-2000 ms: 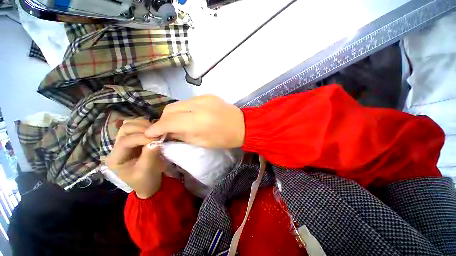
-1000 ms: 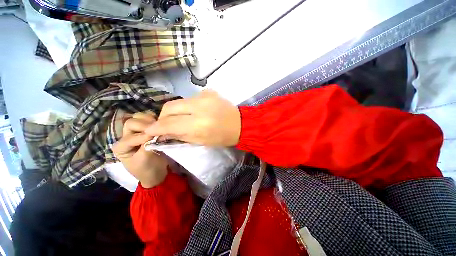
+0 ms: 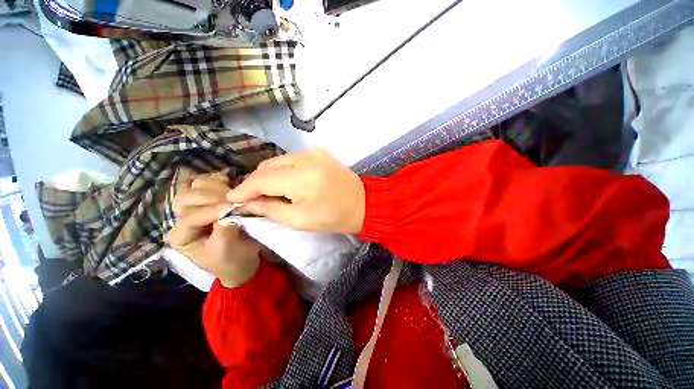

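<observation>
The beige plaid fabric (image 3: pixel 144 186) lies crumpled at the left, partly on the table and partly over its edge. White lining (image 3: pixel 304 251) hangs below my hands. My left hand (image 3: pixel 209 228) and my right hand (image 3: pixel 300 190) meet at the fingertips over a white edge of the lining and pinch it. A small dark bit shows between the fingertips; I cannot tell what it is. The fingers hide most of the pinched part.
The sewing machine head (image 3: pixel 152 17) is at the top left, with plaid fabric below it. A steel ruler (image 3: pixel 525 87) runs along the near table edge. A thin dark line (image 3: pixel 380 59) crosses the white tabletop. Dark fabric (image 3: pixel 582 121) and white quilted fabric (image 3: pixel 666 121) are at the right.
The view has shifted slightly. Both hands stay together on the lining; the fingers have changed position a little and the right forearm sits slightly lower.
</observation>
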